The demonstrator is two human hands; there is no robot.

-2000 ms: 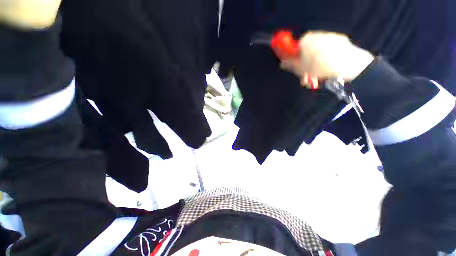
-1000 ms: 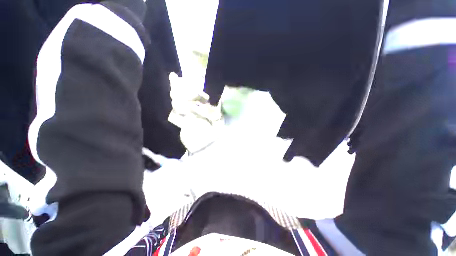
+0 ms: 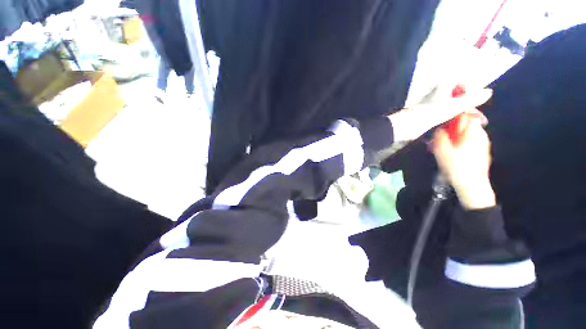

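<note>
My right hand (image 3: 468,157), right of centre, is closed around the red tool (image 3: 456,128). A grey hose (image 3: 419,247) runs down from a metal fitting below that hand. My left hand (image 3: 437,110) reaches across from the left, its fingers pointing right, just above my right hand at the tool. Red shows above and below it; whether it grips anything is unclear. A large black garment (image 3: 308,58) hangs in the centre, another dark cloth (image 3: 546,128) at the right, and more dark cloth (image 3: 58,212) at the left.
An open cardboard box (image 3: 96,112) stands at the upper left among pale, blurred packages. A pale metal tube (image 3: 196,51) runs beside the central garment. A khaki sack (image 3: 353,187) and a green sack (image 3: 384,196) show below my hands. A thin red line is at the upper right.
The view has turned, and the box at the left has come into view. Both hands, out of view one second ago, now show together at the right. My left arm reaches across to the right.
</note>
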